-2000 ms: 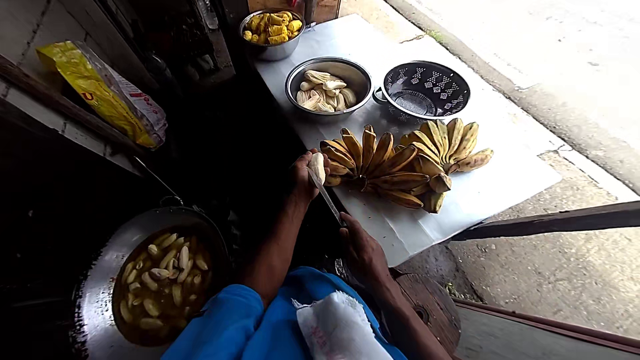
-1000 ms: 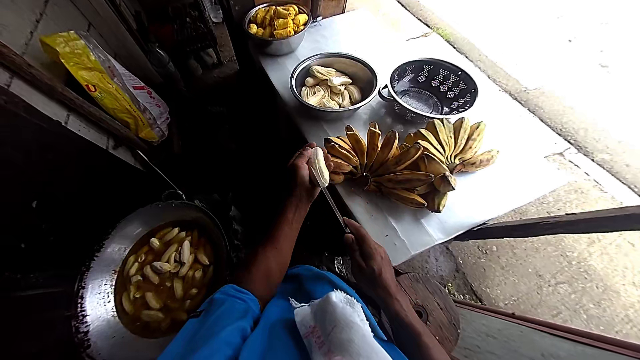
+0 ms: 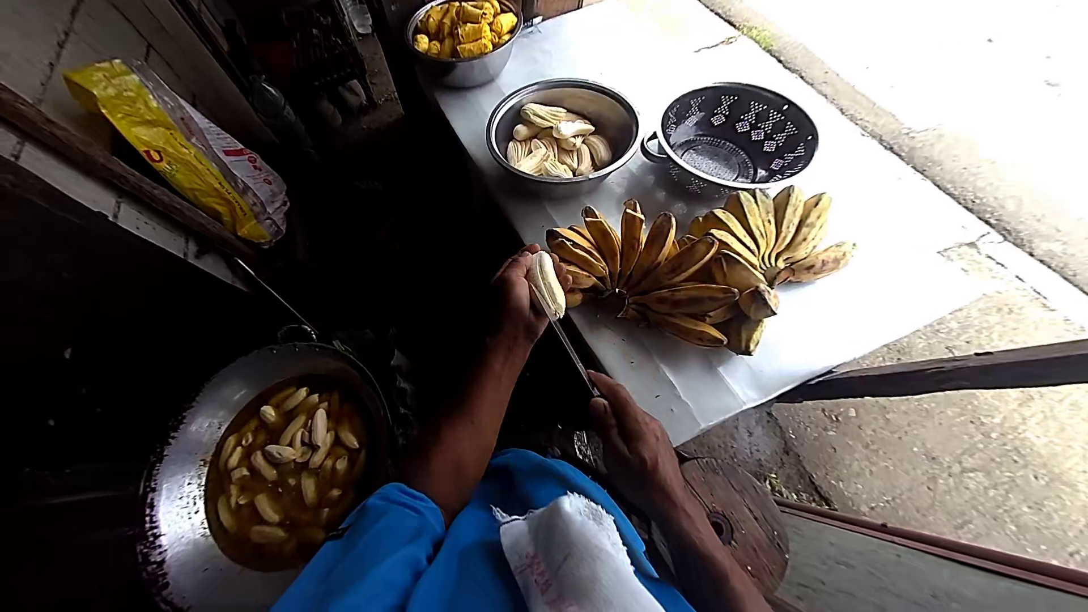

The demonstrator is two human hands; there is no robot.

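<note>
A peeled banana (image 3: 546,285) lies in my left hand (image 3: 517,293), at the left edge of the table (image 3: 663,382). My right hand (image 3: 633,433) grips a knife (image 3: 573,353) by its handle, and the blade reaches up to the banana's lower end. Bunches of unpeeled bananas (image 3: 688,297) rest on the table just right of my left hand. Behind them, a steel bowl (image 3: 629,140) holds several peeled bananas, with a metal colander (image 3: 722,136) to its right. Lower left, a large wok (image 3: 183,510) contains banana pieces in brown liquid.
A steel bowl of yellow pieces (image 3: 466,72) stands at the table's far left corner. A yellow plastic bag (image 3: 170,144) lies on a ledge at upper left. A round wooden stool (image 3: 748,518) is below the table, and a dark beam (image 3: 935,371) runs off to the right.
</note>
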